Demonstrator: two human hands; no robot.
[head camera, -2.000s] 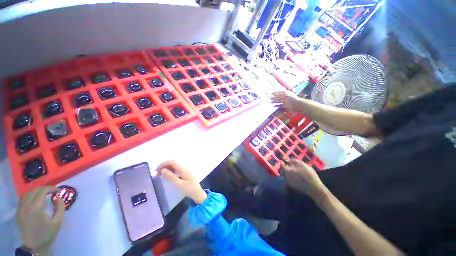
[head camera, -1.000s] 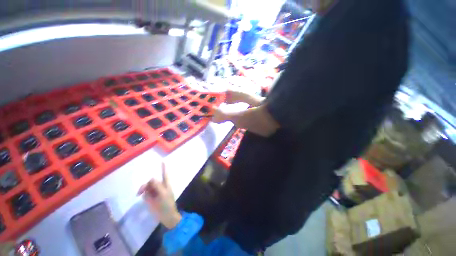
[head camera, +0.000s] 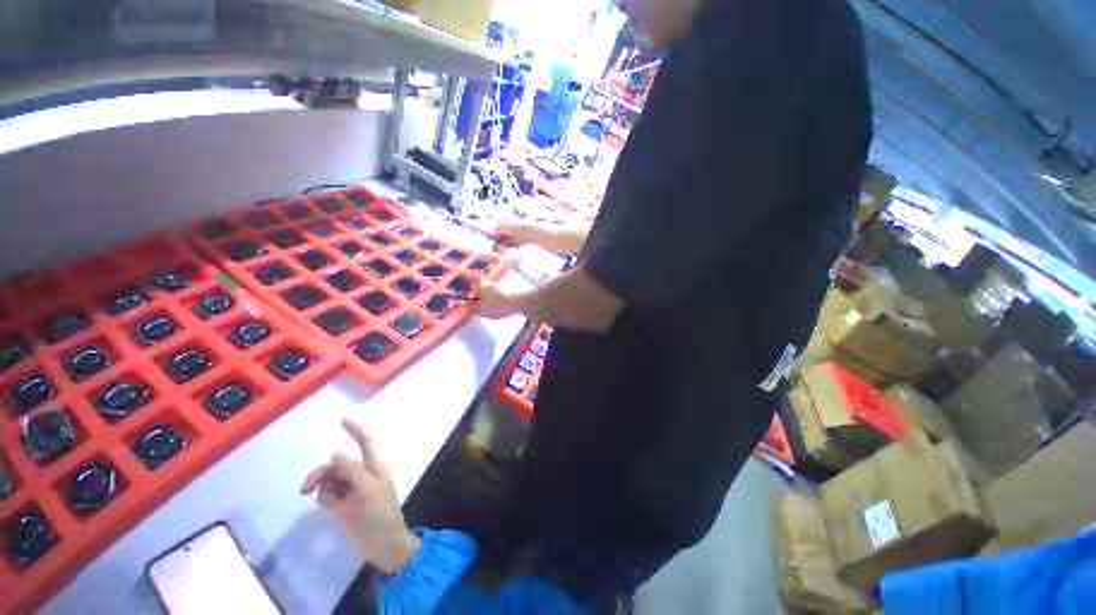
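My right hand (head camera: 365, 499), in a blue elastic cuff, hangs over the white bench with its index finger stretched out and other fingers partly bent. It holds nothing. My left hand is out of the picture. A smartphone (head camera: 212, 579) lies at the bottom edge, cut off, its screen bright white. Left of and behind it, a red tray (head camera: 286, 383) holds black strapless smartwatches (head camera: 159, 446) in square pockets. A second red tray (head camera: 375, 375) with more watches adjoins it on the right.
A person in dark clothes (head camera: 709, 276) stands at the bench's right end, both hands at the second tray. Another red tray (head camera: 519, 382) shows partly below bench level. Cardboard boxes (head camera: 901, 511) stand at the right. Blue cloth (head camera: 998, 586) shows bottom right. A metal shelf frame (head camera: 403, 132) stands behind.
The view has swung right; my left hand and the watch by it have left the picture. My right hand has lifted with its index finger out. The phone screen turned from dim to white.
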